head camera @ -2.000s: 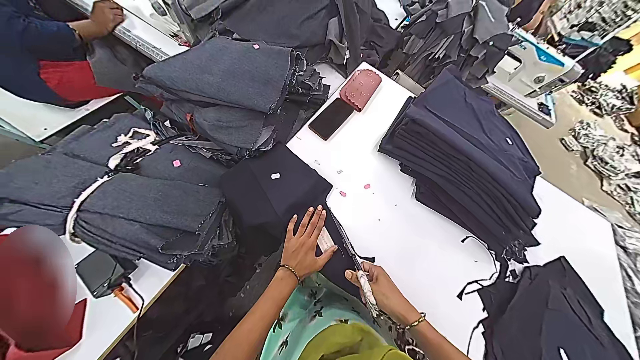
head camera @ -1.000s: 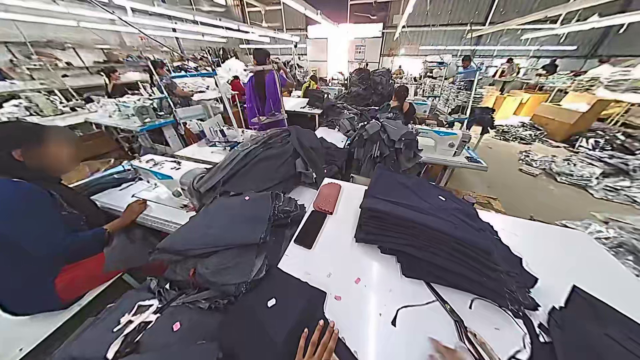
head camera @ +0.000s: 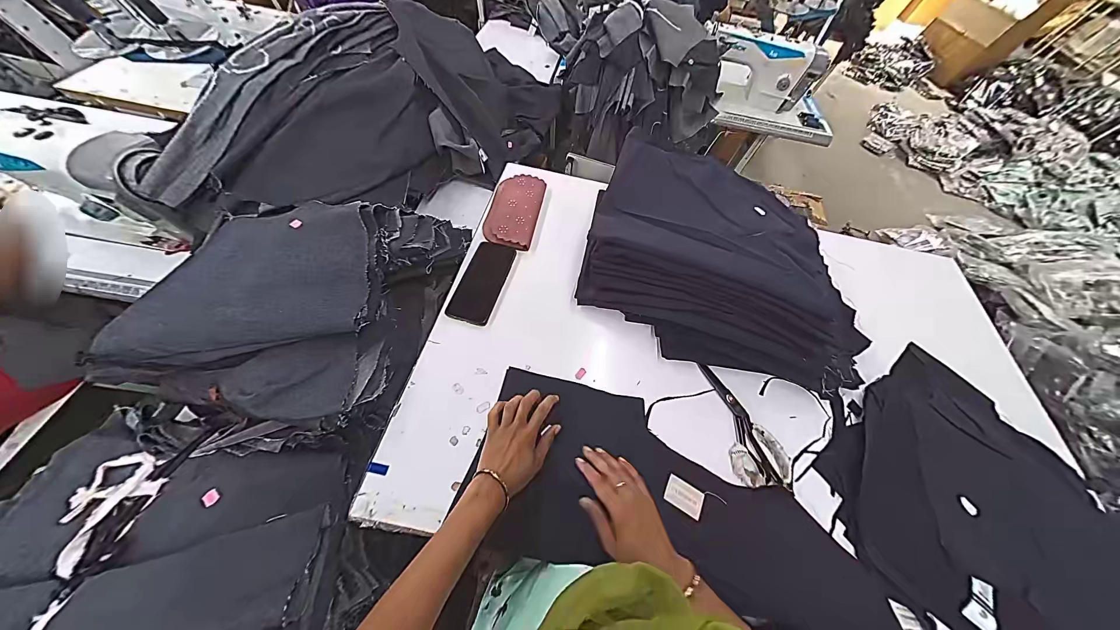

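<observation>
My left hand [head camera: 518, 440] lies palm down on a dark navy fabric piece [head camera: 604, 411] at the near edge of the white table [head camera: 542, 341]. Just right of it, my right hand [head camera: 623, 503] rests on the same fabric with its fingers spread, left of a small white label [head camera: 683, 497]. Beyond the fabric lie scissors [head camera: 738, 418] with wrapped handles. A stack of folded navy fabric pieces [head camera: 700, 254] stands farther back. More navy fabric [head camera: 971, 490] lies at the right.
A black phone [head camera: 481, 284] and a pink case [head camera: 516, 213] lie at the table's left edge. Grey denim piles [head camera: 254, 297] are at the left, a tied bundle [head camera: 201, 525] nearer. Sewing machines [head camera: 770, 66] stand behind. Part of a person is at the far left.
Two seconds ago my right hand held the scissors; now they lie on the table. The dark fabric that hung over the table's left edge is no longer there. The view has tilted up and back down.
</observation>
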